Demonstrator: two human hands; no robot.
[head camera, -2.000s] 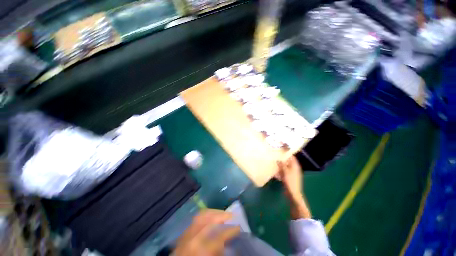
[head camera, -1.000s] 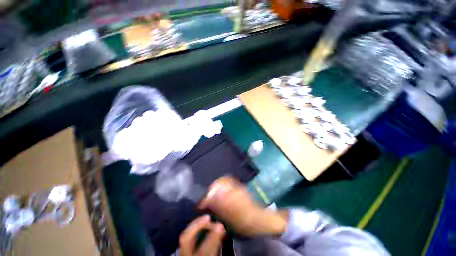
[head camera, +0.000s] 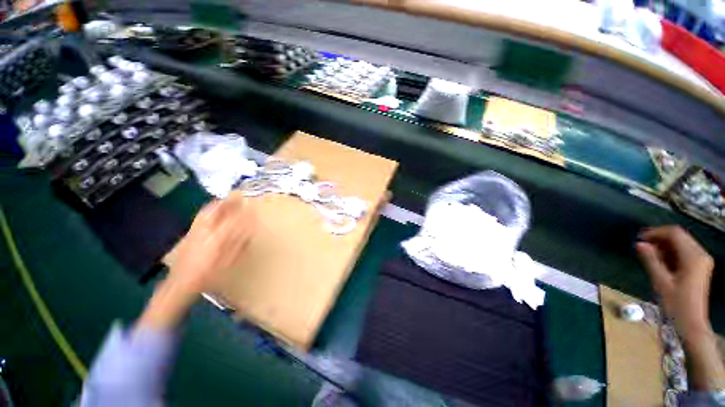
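Ring-and-stem units (head camera: 322, 195) lie in a loose row across the far part of a cardboard sheet (head camera: 286, 262). My left hand (head camera: 211, 246) is blurred over the sheet's left side, below the units; its fingertips are unclear. My right hand (head camera: 682, 274) is raised at the far right, fingers curled, over the edge of another cardboard sheet (head camera: 624, 366) with units along its right side. Whether either hand holds anything is unclear. A black pad (head camera: 453, 334) lies between the sheets, with a clear bag of white parts (head camera: 469, 238) at its far edge.
A translucent bottle (head camera: 578, 387) lies right of the pad. Stacked trays of white-topped units (head camera: 103, 119) stand at the far left, near a crumpled clear bag (head camera: 215, 159). A dark conveyor (head camera: 572, 215) runs behind the bench. More units (head camera: 350, 78) sit beyond it.
The view has swung left. My hands, close together over the pad one second ago with a blurred ring shape beside them, are now far apart, the left over the left cardboard sheet.
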